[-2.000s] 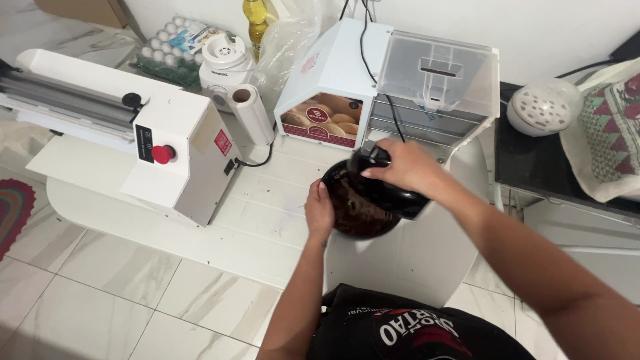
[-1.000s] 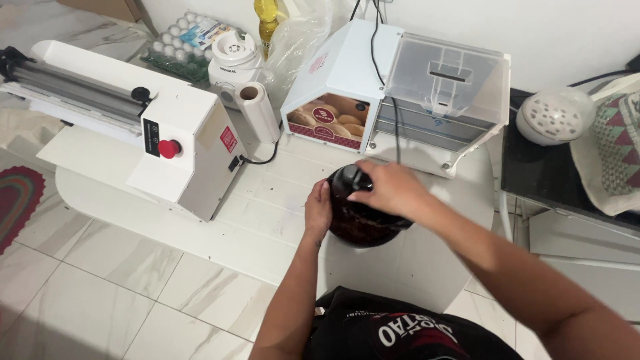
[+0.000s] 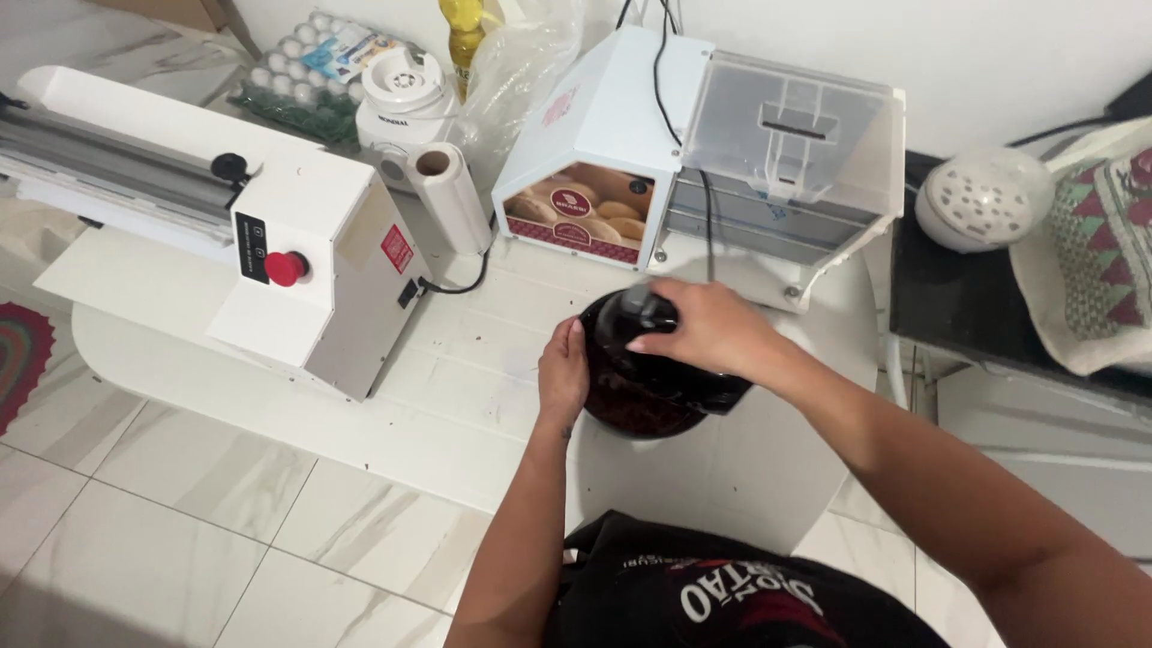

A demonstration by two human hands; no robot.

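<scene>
A round dark bowl or pan (image 3: 643, 418) stands on the white table, in front of the light-blue machine. My left hand (image 3: 565, 373) grips its left rim, thumb and fingers at the edge. My right hand (image 3: 711, 328) is closed around the knob or handle of a black object (image 3: 693, 369), which lies tilted over the bowl's opening and covers much of it. Whether that object is a lid or some other vessel, I cannot tell. Dark, shiny contents show in part below it.
A white roller machine (image 3: 315, 306) with a red button stands left. Behind are a white plastic-film roll (image 3: 453, 198), a white appliance base (image 3: 405, 99), an egg tray (image 3: 297, 72), an oil bottle (image 3: 463, 40) and the light-blue machine (image 3: 589, 99). A perforated white container (image 3: 976, 202) sits right.
My right hand, with the black object, has shifted over the bowl, and the object's tilt differs from two seconds ago. My left hand stays at the bowl's left rim.
</scene>
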